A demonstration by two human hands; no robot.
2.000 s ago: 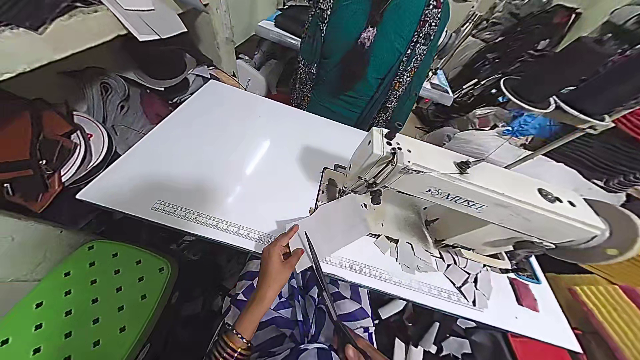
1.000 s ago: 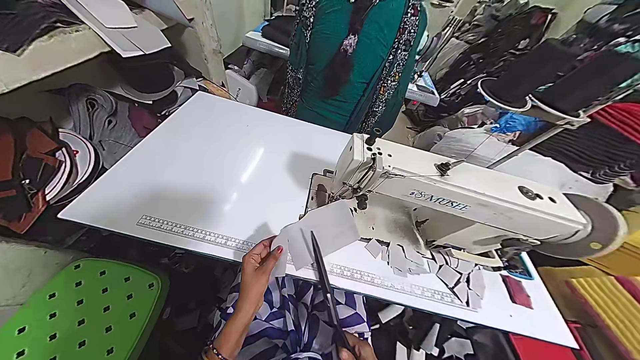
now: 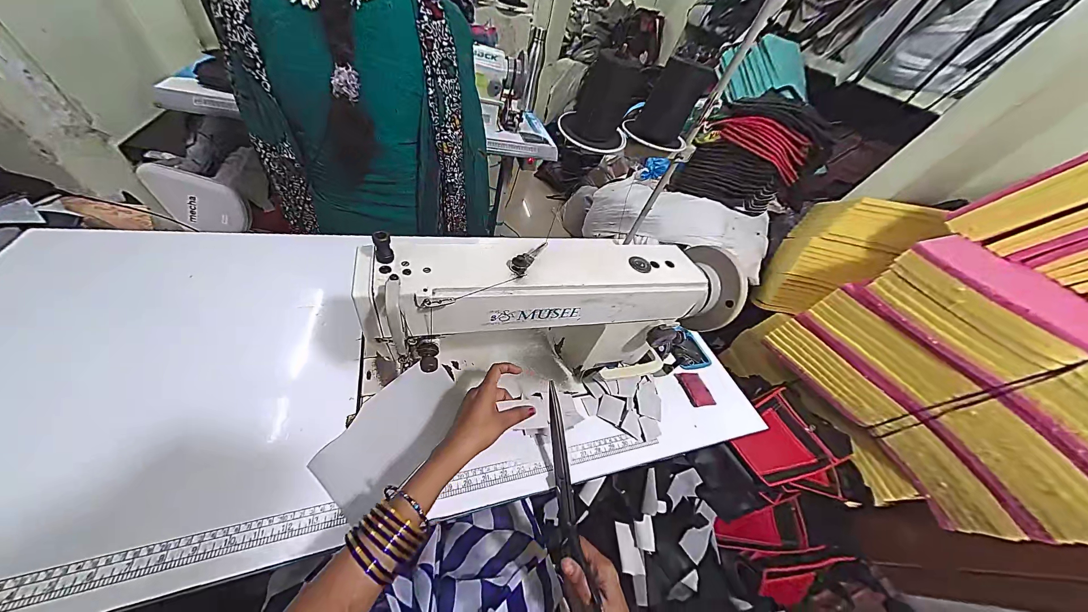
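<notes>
My left hand [image 3: 486,416], wearing bangles, reaches under the arm of the white sewing machine [image 3: 535,293], index finger and thumb apart. Small pale cut pieces [image 3: 612,408] lie by its fingertips and to their right; one is right at the thumb, and whether it is touched is unclear. A larger pale grey sheet [image 3: 382,442] lies on the white table left of the hand, partly beneath the forearm. My right hand [image 3: 591,582], at the bottom edge, is closed on the handles of long dark scissors [image 3: 559,459]. Their blades point away over the table's front edge, close together.
A measuring scale [image 3: 170,557] runs along the front of the table [image 3: 170,340]. A dark red piece [image 3: 697,390] lies near the right corner. Cut scraps [image 3: 646,527] lie below the edge. Yellow and pink stacks [image 3: 960,365] stand at right. Another person in green [image 3: 374,127] stands behind the machine.
My left hand has left the larger sheet and moved right to the small pieces. The sheet, held beside the scissors before, now lies on the table. The view has swung to the right.
</notes>
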